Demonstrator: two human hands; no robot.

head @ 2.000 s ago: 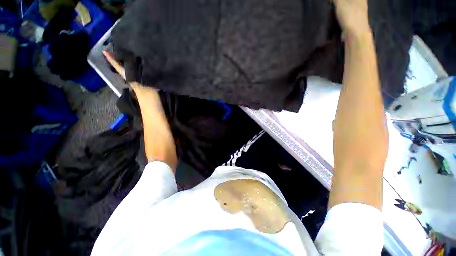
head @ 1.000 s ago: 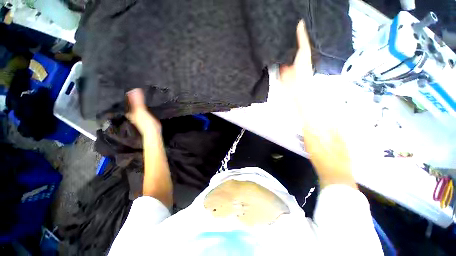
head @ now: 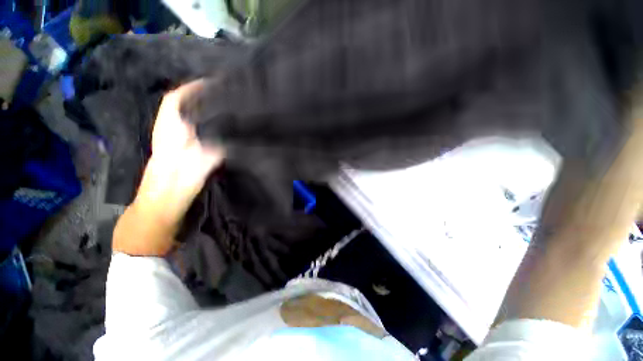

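A large dark grey-brown garment piece (head: 395, 77) is stretched across the upper part of the view, blurred by motion, above the white machine table (head: 437, 211). My left hand (head: 180, 134) grips its left end, with the fingers partly hidden by the cloth. My right forearm reaches up at the right edge; the right hand is cut off or lost in blur there, and its grip does not show. More dark cloth hangs from the left end and lies over on the left.
A heap of dark cloth (head: 247, 240) lies below my left hand. A blue crate (head: 42, 169) stands at the far left. Part of the machine's blue trim (head: 622, 282) shows at the right edge. A white surface (head: 204, 15) is at the top left.
The cloth has been lifted and spread to the right. My left hand has closed on its left end, and my right arm has moved out to the right edge.
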